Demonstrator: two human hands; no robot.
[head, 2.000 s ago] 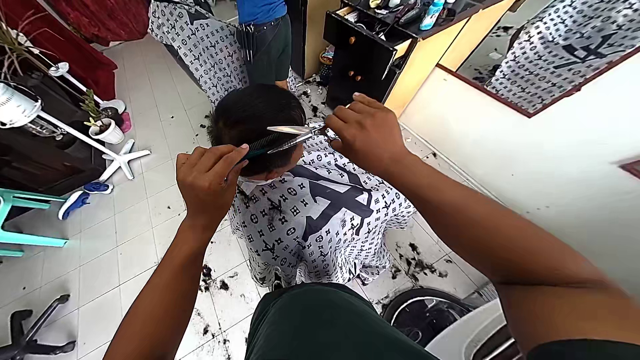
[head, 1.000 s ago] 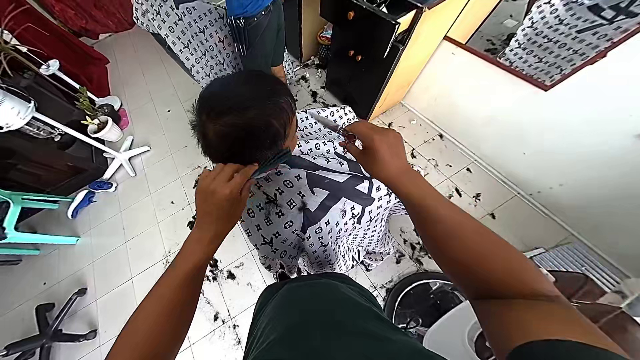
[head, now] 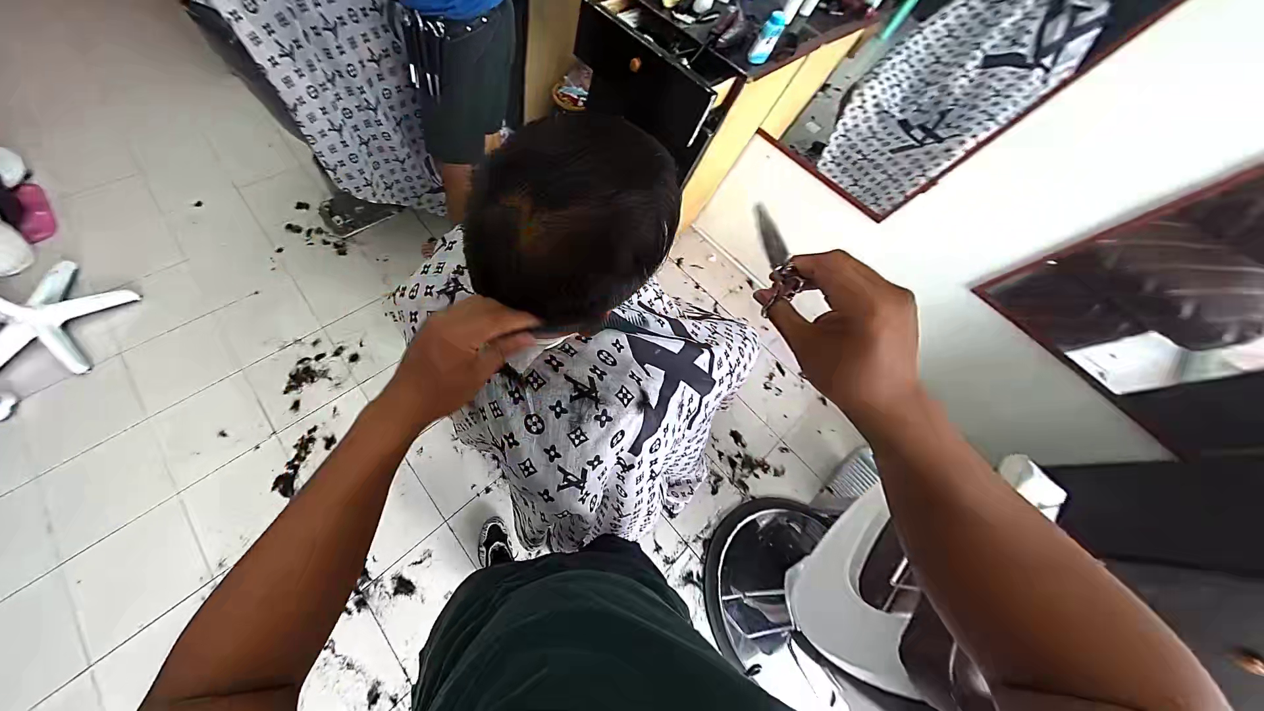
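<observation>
A person's head of dark hair [head: 573, 212] is in front of me, above a white barber cape [head: 583, 425] with a black pattern. My left hand [head: 459, 355] is at the nape, its fingers closed on a dark comb [head: 563, 329] that lies against the lower edge of the hair. Off to the right of the head, my right hand [head: 849, 321] holds hair-cutting scissors [head: 773, 247] by the finger rings, the blades pointing up and away from the hair. How far the blades are parted is not clear.
Another person in dark shorts [head: 469, 84] stands beyond, beside a second patterned cape [head: 346, 99]. A black drawer cabinet [head: 647, 99] and a framed mirror [head: 889, 128] are at the right. A barber chair [head: 849, 573] stands near my right arm. Cut hair [head: 296, 464] lies on the tiles.
My right hand with the scissors has moved out to the right, away from the head. My left hand remains at the nape with the comb. The view has shifted.
</observation>
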